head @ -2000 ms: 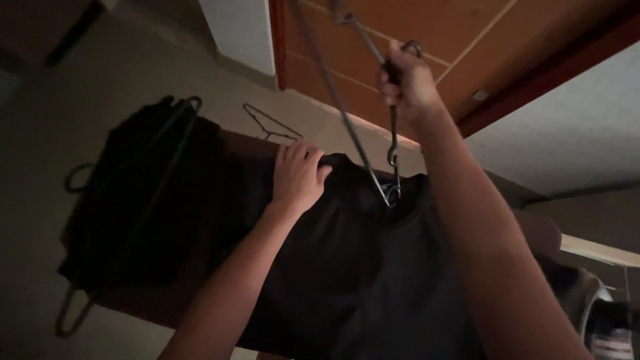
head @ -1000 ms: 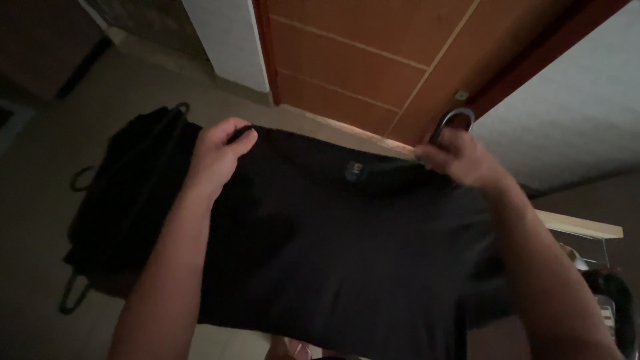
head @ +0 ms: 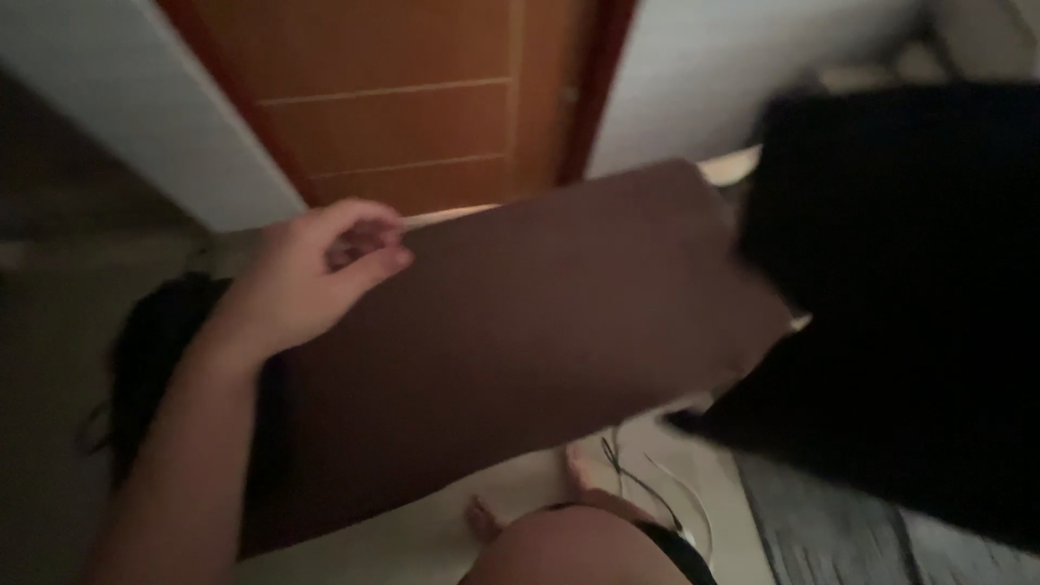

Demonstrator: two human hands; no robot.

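A brown fabric-covered board, like an ironing board (head: 528, 317), stretches across the middle of the view. Over its far left part my left hand (head: 325, 284) is raised with curled fingers, the thumb and fingertips a little apart, and nothing shows between them. A large black garment (head: 894, 309) fills the right side, off the board's right end, blurred by motion. My right hand is not visible. Dark clothing (head: 162, 341) lies at the board's left end, partly behind my left forearm.
An orange-brown door (head: 390, 97) with a red frame stands beyond the board, between pale walls. Below the board are my bare feet, a knee and loose cables (head: 650, 487) on the floor. A grey mat (head: 821, 520) lies at the lower right.
The black garment has moved from the board to the right, uncovering the brown surface. My left hand has let go of it. My right hand has left view. The view has shifted right.
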